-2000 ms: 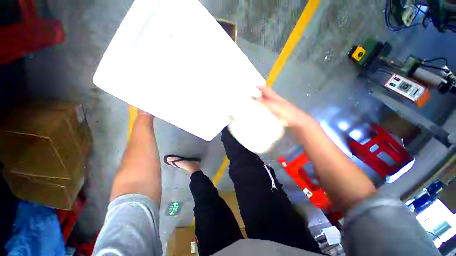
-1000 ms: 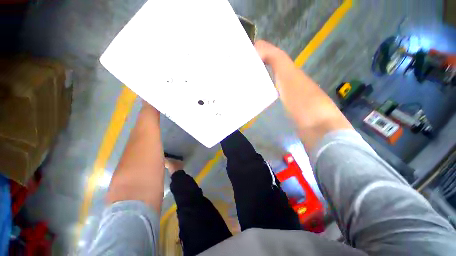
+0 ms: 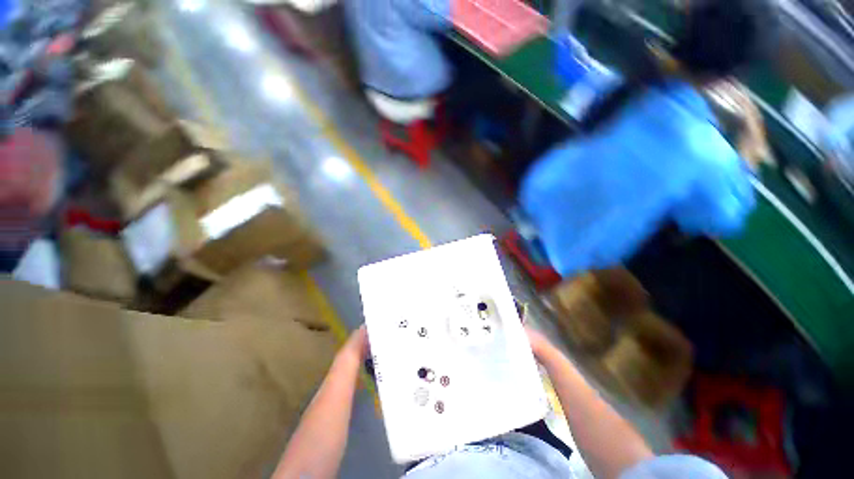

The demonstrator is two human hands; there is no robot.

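A white tray (image 3: 403, 295) is held in front of my body at the lower middle of the view. Inside it lie pale housings (image 3: 476, 327) with small dark dots and round holes; their outlines blend into the white. My left hand (image 3: 356, 348) is at the tray's left side and my right hand (image 3: 536, 344) at its right side. Both hold the tray by its sides, and most of the fingers are hidden behind it.
Cardboard cartons (image 3: 257, 220) line the left, one large at the lower left. A person in blue (image 3: 637, 182) sits at the green line (image 3: 796, 257) on the right, near brown cartons (image 3: 646, 360) and a red stool (image 3: 744, 421). A yellow floor line (image 3: 389, 201) runs ahead.
The view has moved from floor and legs to an aisle with seated workers and cartons. The tray now appears lower and smaller, and the dotted contents show more clearly. Both hands still hold it.
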